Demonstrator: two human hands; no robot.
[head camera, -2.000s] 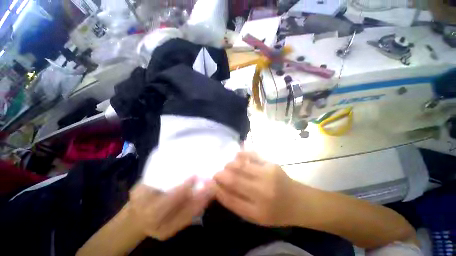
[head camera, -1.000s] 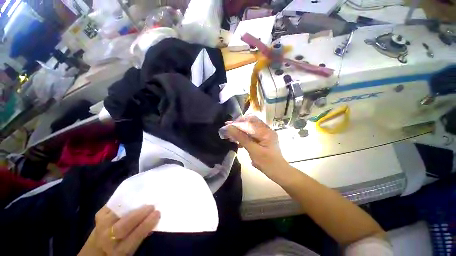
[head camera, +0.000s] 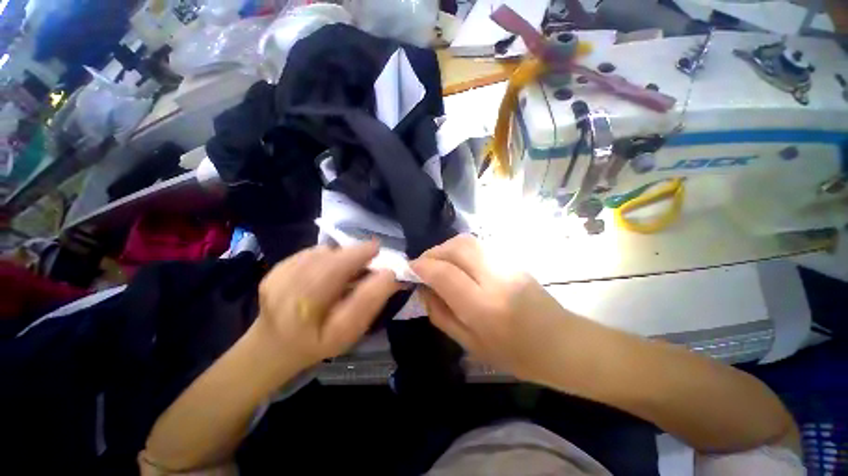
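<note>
A black-and-white garment (head camera: 358, 70) lies heaped on the table left of the lockstitch machine (head camera: 707, 149). My left hand (head camera: 321, 297) grips a white part of it (head camera: 358, 223) with thumb and fingers. My right hand (head camera: 479, 297) pinches the edge beside it, and the fingertips of both hands nearly meet. The needle area is washed out by the lamp glow, just beyond my right hand. How the white and black layers lie under my fingers is hidden.
Yellow-handled thread snips (head camera: 651, 206) lie on the machine bed. A pink cloth strip (head camera: 581, 60) is tied on the machine head. Red fabric (head camera: 177, 232) and dark garments (head camera: 139, 344) lie at the left. A blue basket (head camera: 823, 437) stands at the lower right.
The broad white rounded piece in my left hand no longer shows spread out. My left hand has moved up and right, my right hand slightly down; they now meet at the fabric edge.
</note>
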